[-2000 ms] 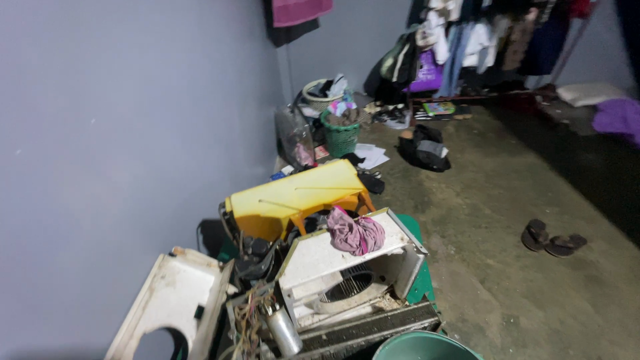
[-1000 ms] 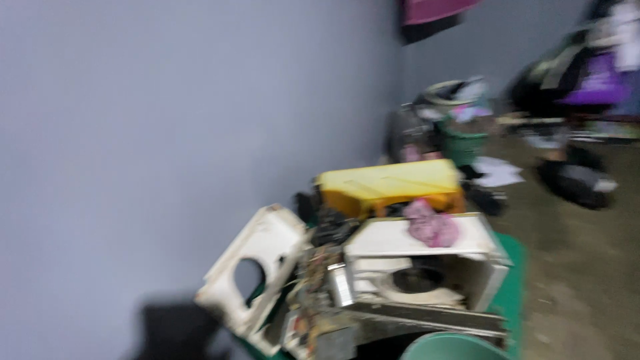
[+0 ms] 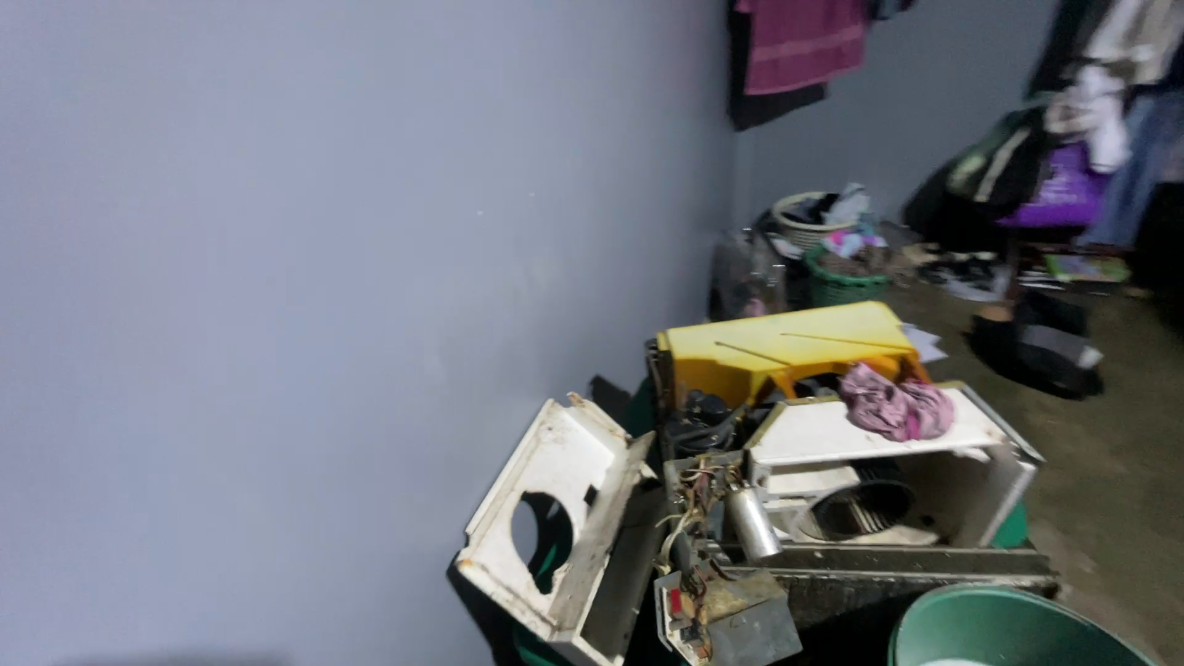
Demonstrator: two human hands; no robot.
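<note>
Neither of my hands shows in the head view. A partly dismantled air-conditioner sits low in the picture, its white housing (image 3: 786, 433) open at the front around a black blower wheel (image 3: 862, 507). On the housing rests a crumpled pink cloth (image 3: 895, 403). Behind stands a yellow casing (image 3: 786, 335). At the left, a white panel with a round hole (image 3: 578, 444) leans tilted near the wall. Between panel and housing lie tangled wires, a silver cylindrical capacitor (image 3: 753, 524) and a grey metal box (image 3: 751, 638). A green basin (image 3: 1008, 620) is cut off by the bottom edge.
A plain grey wall (image 3: 351, 305) fills the left side. Farther back are a green basket (image 3: 844, 285), a pale basket (image 3: 807, 231) and a dark bag (image 3: 1036, 347) on the floor. A pink towel (image 3: 805, 46) and other clothes (image 3: 1091, 111) hang beyond.
The view has swung toward the wall since the first frame, and the sandals seen on the floor then are out of view. The air-conditioner parts show no plain change.
</note>
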